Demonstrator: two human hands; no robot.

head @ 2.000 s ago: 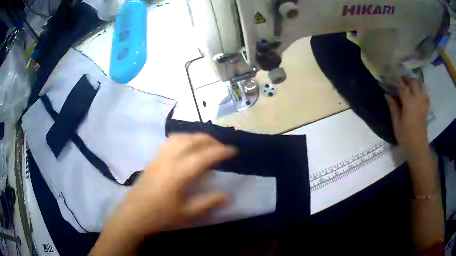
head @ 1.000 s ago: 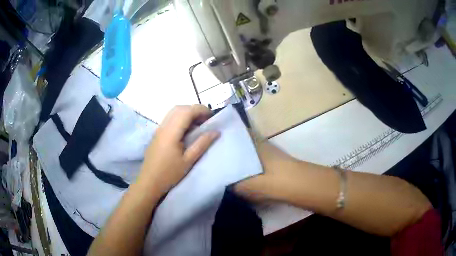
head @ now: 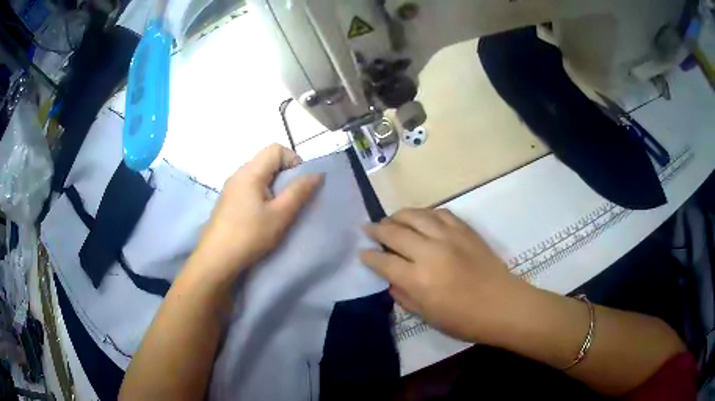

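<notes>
A pale grey-white panel [head: 294,266] lies over dark outer fabric [head: 357,345], with a narrow dark edge showing along its right side. Its top corner reaches the presser foot [head: 368,145]. My left hand [head: 255,207] lies on the panel's upper left part, thumb on top, some fingertips hidden. My right hand [head: 443,270] grips the panel's right edge below the foot, fingers on top and thumb partly hidden. A dark rectangular piece [head: 117,223] lies on the pale panel at the left.
The cream sewing machine [head: 470,12] spans the top. A blue lamp [head: 146,98] hangs at the upper left. A curved dark piece [head: 572,125] lies right, beside dark-blue-handled snips [head: 649,142]. A printed ruler [head: 596,223] runs along the front. Plastic bags [head: 23,157] are at far left.
My right hand has come from the far right to the panel. The panel's end has been turned and brought to the foot. Since the last earlier frame, my right hand has moved on top of the edge.
</notes>
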